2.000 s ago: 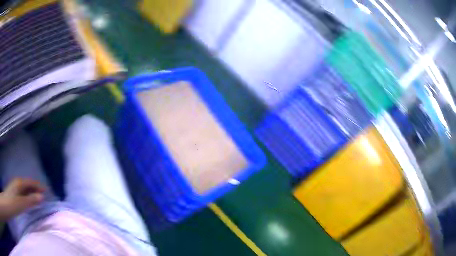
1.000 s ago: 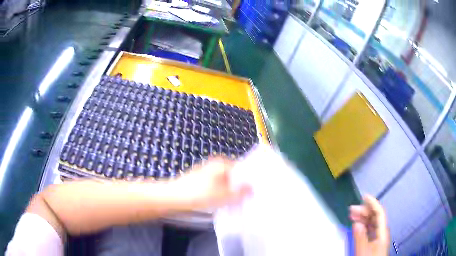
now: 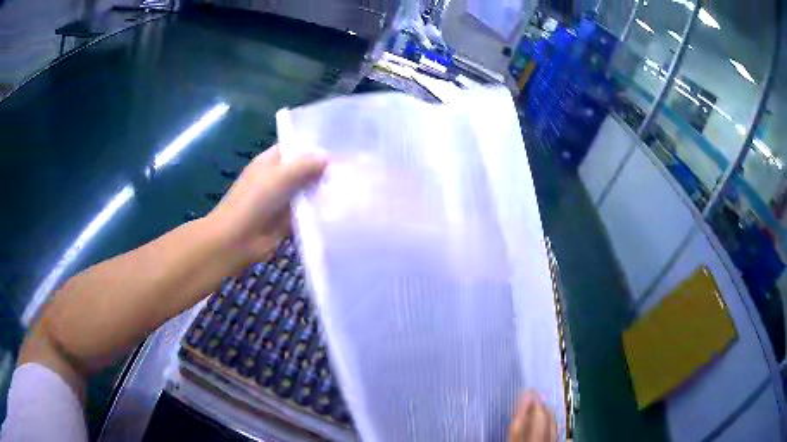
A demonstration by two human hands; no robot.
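Note:
A large white, faintly ribbed padded sheet (image 3: 414, 259) is held up over the packed layer of black parts (image 3: 267, 324) and hides most of it. The sheet is bent and partly blurred. My left hand (image 3: 280, 194) grips its upper left edge, thumb on the near face. My right hand (image 3: 532, 420) is at its lower right edge, cut off by the bottom of the picture; only some fingers show against the sheet. The dark rows show at the left, on stacked tan layers.
The dark green conveyor belt (image 3: 112, 147) lies to the left, with small dark parts along its near edge. A yellow panel (image 3: 680, 338) leans on the white partition (image 3: 660, 233) at right. Blue crates (image 3: 574, 86) stand at the back.
The white sheet has been raised from the lower right and spread over the packed parts. My left hand has moved up and forward; my right hand has moved left onto the sheet's edge.

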